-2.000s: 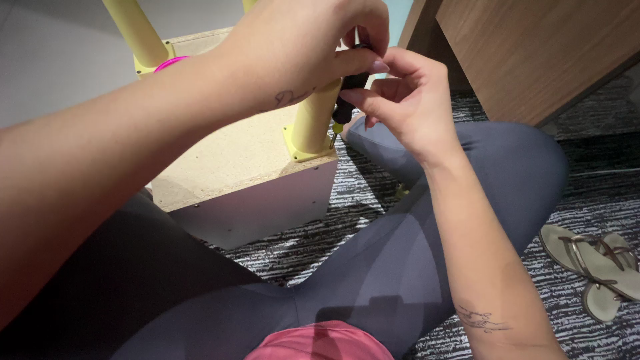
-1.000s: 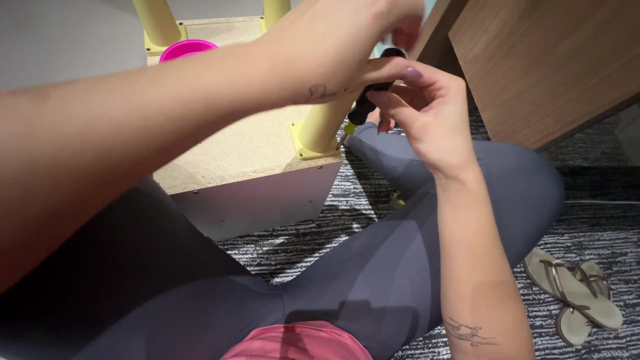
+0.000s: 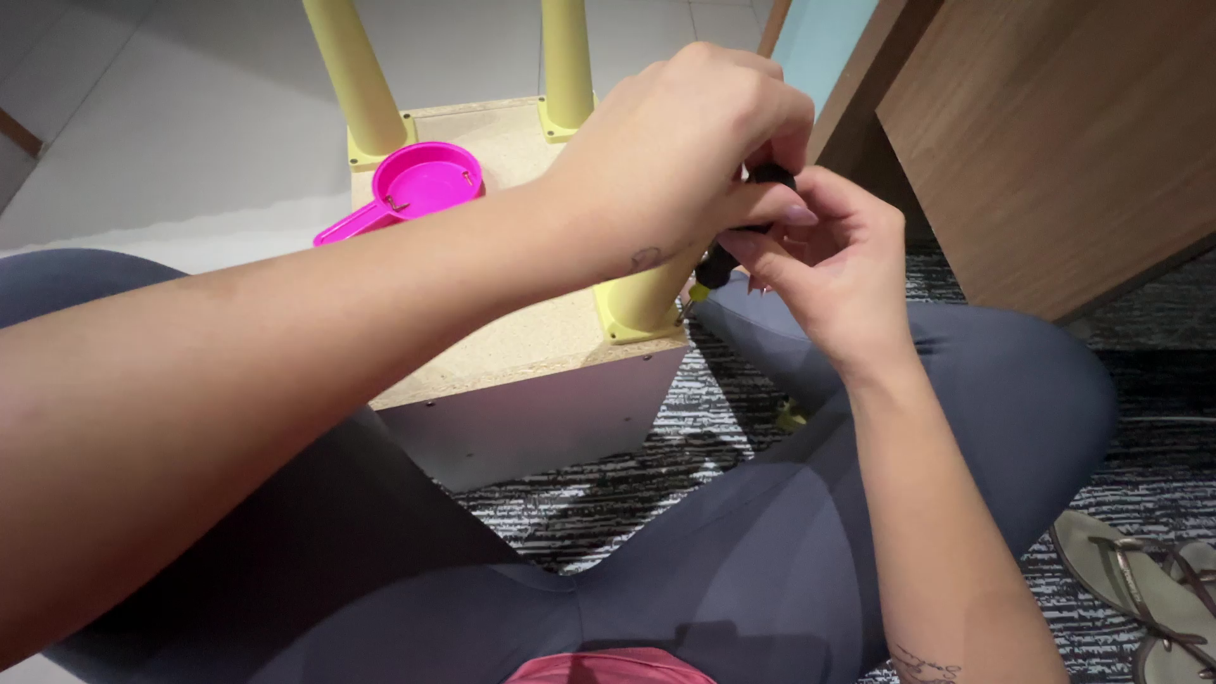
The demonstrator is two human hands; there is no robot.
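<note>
A black-handled screwdriver (image 3: 714, 266) with a yellow collar slants down to a corner of the yellow plastic furniture leg (image 3: 641, 299) nearest me. My left hand (image 3: 712, 142) grips the upper part of its handle, fingers curled over the top. Lower on the handle, my right hand (image 3: 836, 256) pinches it between thumb and fingers. The leg stands on the chipboard face of an upturned box (image 3: 475, 356), whose side is smooth and grey. Two more yellow legs (image 3: 366, 85) rise from the far side. A pink plastic scoop (image 3: 432, 180) holding a few small screws rests on the chipboard.
My crossed legs (image 3: 741, 532) surround the box's near side. A wooden furniture panel (image 3: 1054, 142) stands at the right. Sandals (image 3: 1121, 579) lie on the patterned carpet (image 3: 589, 503) at lower right. Pale tiled floor (image 3: 218, 123) extends behind the box.
My left hand has turned and shifted on the screwdriver handle, while the right stays at its lower part. The view has shifted, and more of the pink scoop shows.
</note>
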